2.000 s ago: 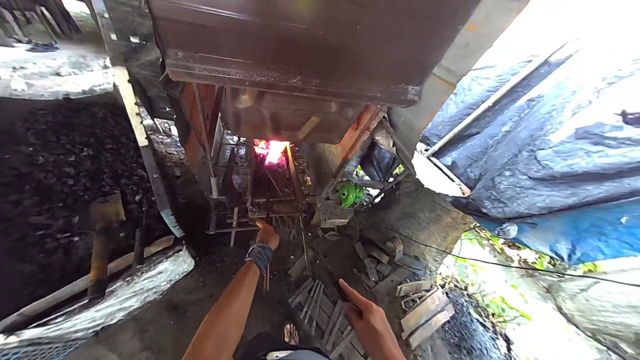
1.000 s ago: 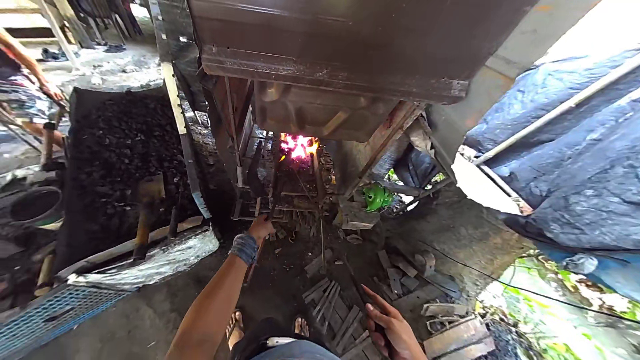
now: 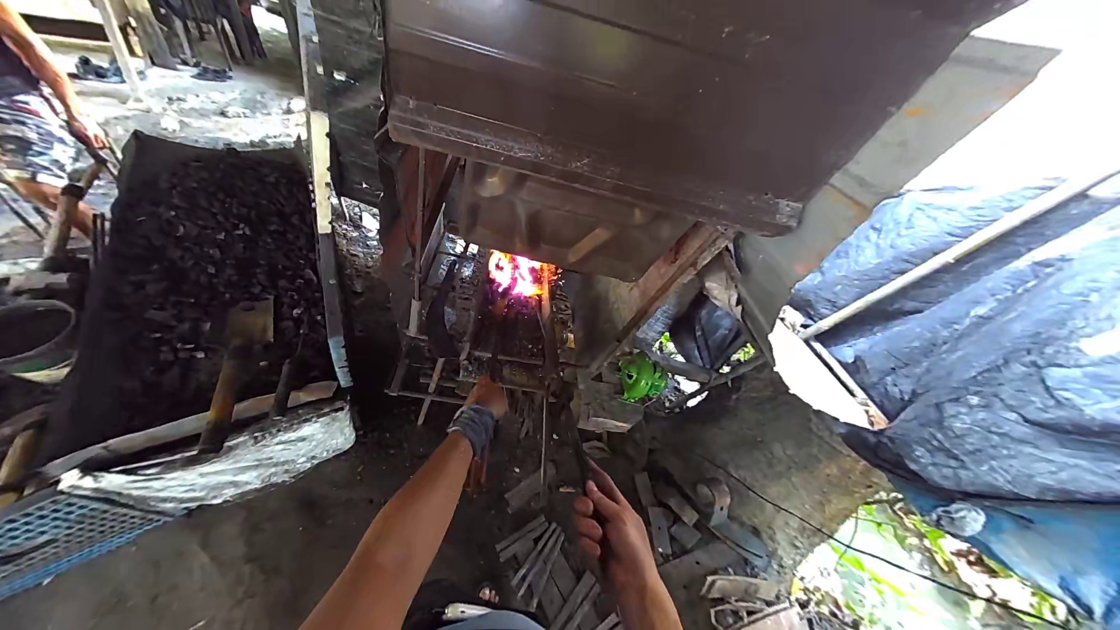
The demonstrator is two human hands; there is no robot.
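Observation:
My left hand (image 3: 487,397), with a grey wrap at the wrist, is closed on the near end of a dark long bar (image 3: 497,337) at the front of a forge. The bar runs toward the glowing fire (image 3: 516,273) under a metal hood (image 3: 560,219). My right hand (image 3: 605,516) grips a thin dark metal rod or tool (image 3: 580,451), pointing up and forward. Another flat bar (image 3: 549,324) lies with its far end at the fire, right of the first. A curved dark blade-like piece (image 3: 439,319) leans at the forge's left side.
A bin of charcoal (image 3: 232,210) with a wooden-handled tool (image 3: 229,385) stands left. Metal strips (image 3: 542,560) and blocks (image 3: 731,586) lie on the ground near my feet. A green blower housing (image 3: 641,377) is right of the forge; a cable (image 3: 787,516) crosses the right. A person (image 3: 39,131) is at far left.
The other person at the left edge was out of view two seconds ago and came into view since. Both my hands keep their holds. The view has turned somewhat to the left.

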